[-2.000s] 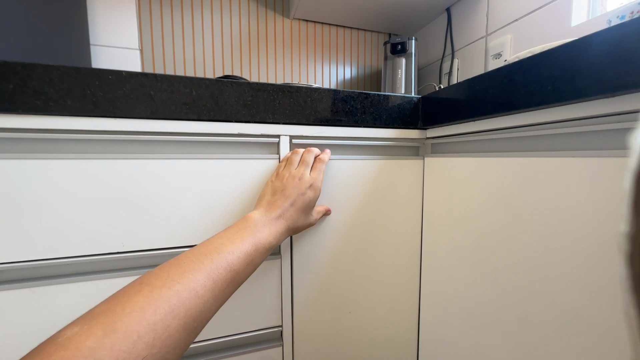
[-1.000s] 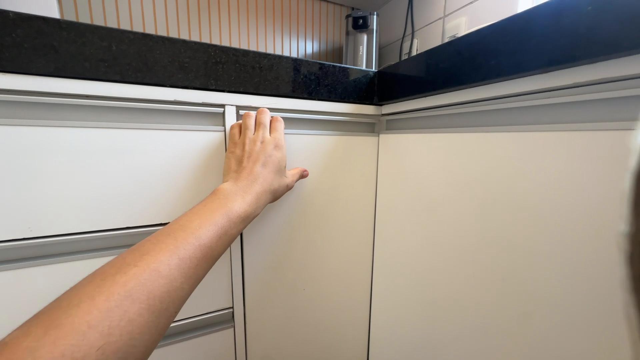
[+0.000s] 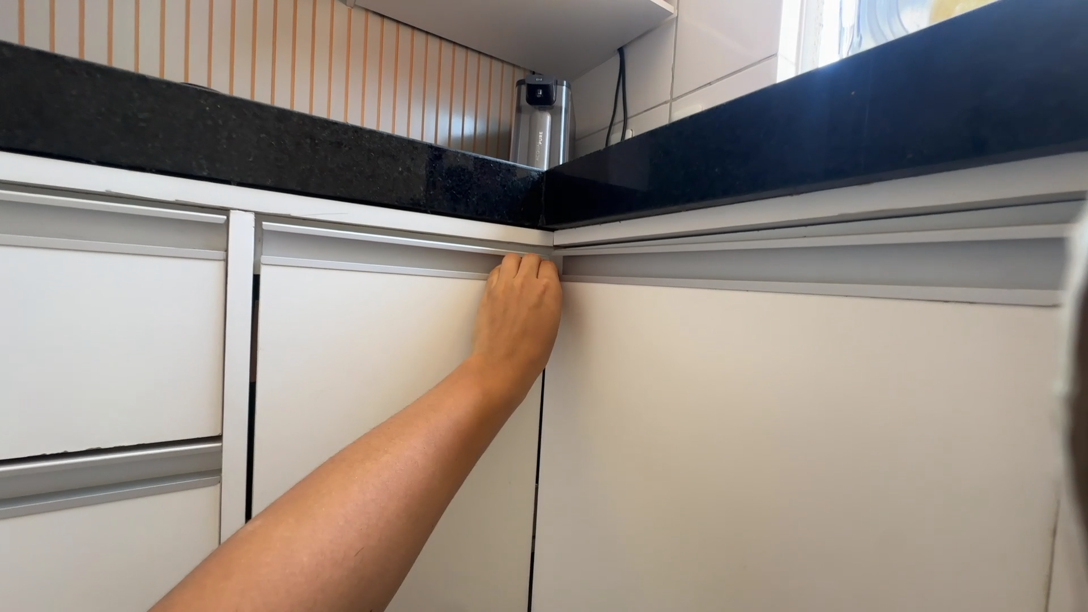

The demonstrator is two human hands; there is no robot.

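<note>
My left hand (image 3: 518, 314) reaches in from the lower left, its back toward the camera. Its fingers curl over the metal handle strip (image 3: 365, 265) at the top right of a narrow white cabinet door (image 3: 365, 357), close to the inner corner. The fingertips and thumb are hidden. A dark gap shows along this door's left edge. To the right is a wider white cabinet door (image 3: 799, 442) with its own handle strip (image 3: 799, 268). My right hand is not in view.
White drawers (image 3: 110, 348) stand left of a vertical post (image 3: 238, 365). Above runs a black stone countertop (image 3: 272, 140), with a metallic appliance (image 3: 541, 123) and a dark cable (image 3: 623, 93) at its corner. Something blurred borders the right edge.
My left hand has moved right along the narrow door's top, from its left end to the corner, and its fingers now curl over the strip. The dark gap at the door's left edge has widened.
</note>
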